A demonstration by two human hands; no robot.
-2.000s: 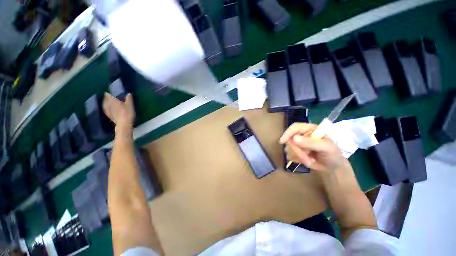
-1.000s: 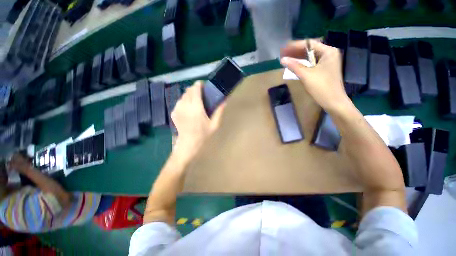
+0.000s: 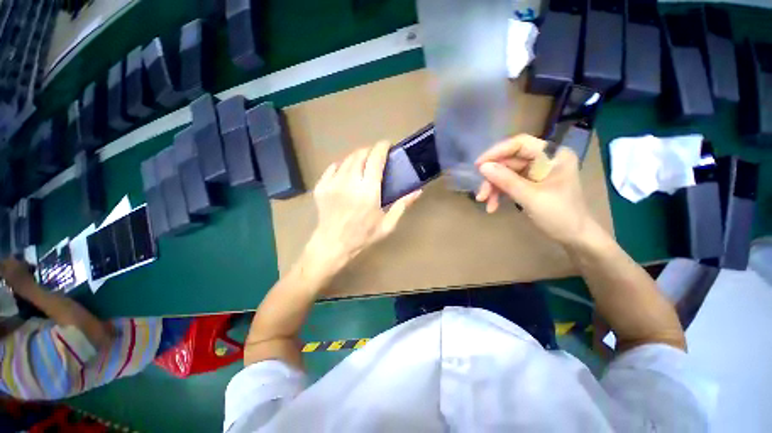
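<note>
My left hand (image 3: 349,207) holds a dark device unit (image 3: 405,176) low over the tan board (image 3: 364,114), its glossy black window facing up and right. My right hand (image 3: 542,186) is just right of it, fingers pinched on a small pale tool (image 3: 539,167), mostly hidden and blurred. A second unit (image 3: 571,131) lies at the board's upper right, beyond my right hand and partly behind it.
A blurred pale lamp arm (image 3: 468,68) hangs above the board. Grey units (image 3: 275,161) stand left; others (image 3: 626,51) stand upper right. A crumpled white wipe (image 3: 656,167) lies right. A person's arm (image 3: 63,311) is far left.
My left hand has brought its unit right and lower, over the board. My right hand has come down from the board's top edge towards it. The view has shifted.
</note>
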